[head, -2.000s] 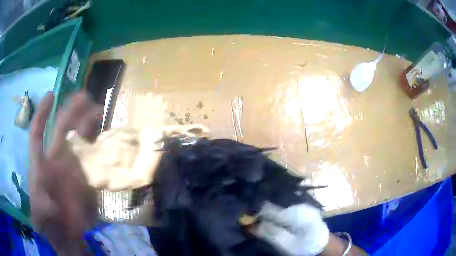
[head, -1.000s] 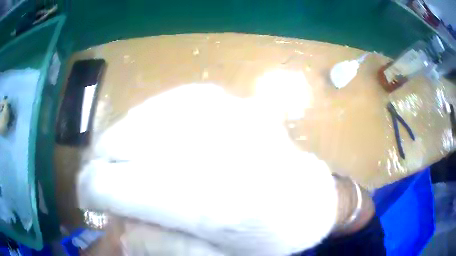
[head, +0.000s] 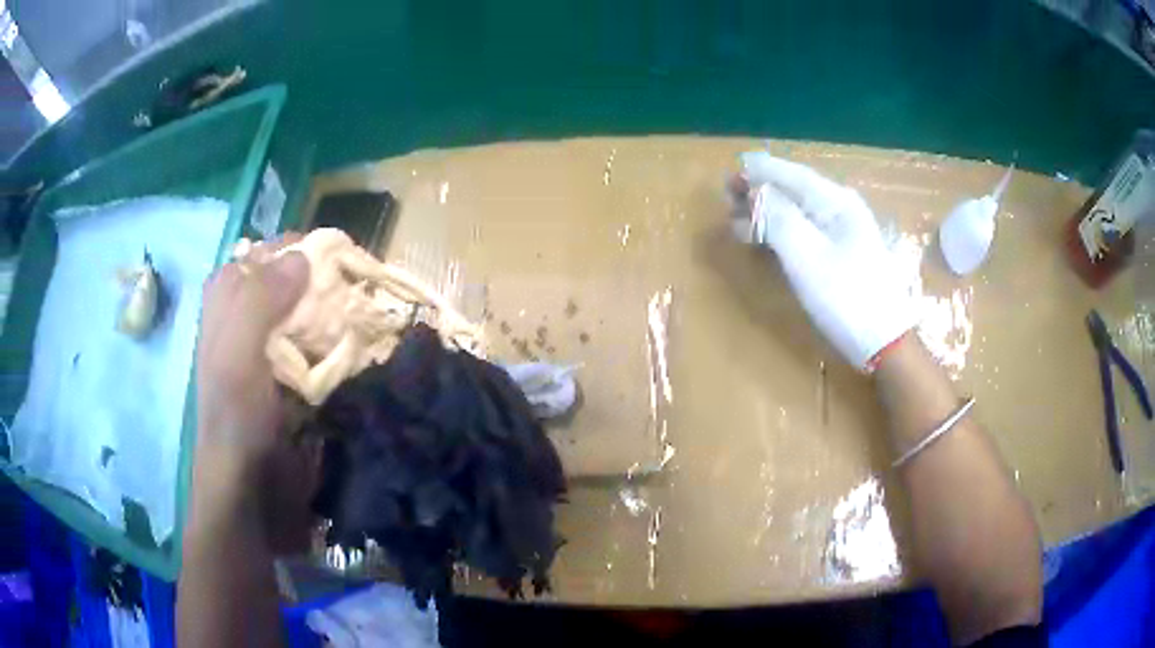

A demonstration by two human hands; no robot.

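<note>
My left hand (head: 260, 304) is bare and holds a cream figure body (head: 336, 317) with thin bony limbs at the left of the bench. Ragged black cloth (head: 443, 456) hangs from the figure toward the bench's front edge. My right hand (head: 823, 247) wears a white glove with an orange-red cuff and is over the back right of the bench, fingers bent together. Whether its fingertips hold something small cannot be made out. A small whitish cup (head: 547, 387) sits beside the cloth, partly hidden, near brown specks.
A green tray (head: 190, 367) with a white liner (head: 95, 380) and a small cream part (head: 139, 301) is at left. A black rectangle (head: 359, 218) lies behind my left hand. At right are a squeeze bottle (head: 969, 237), an amber liquid bottle (head: 1115, 222) and dark-handled pliers (head: 1115, 386).
The white glove has moved from close over the bench centre to the back right. The figure is now in my left hand, its cream limbs showing above the cloth.
</note>
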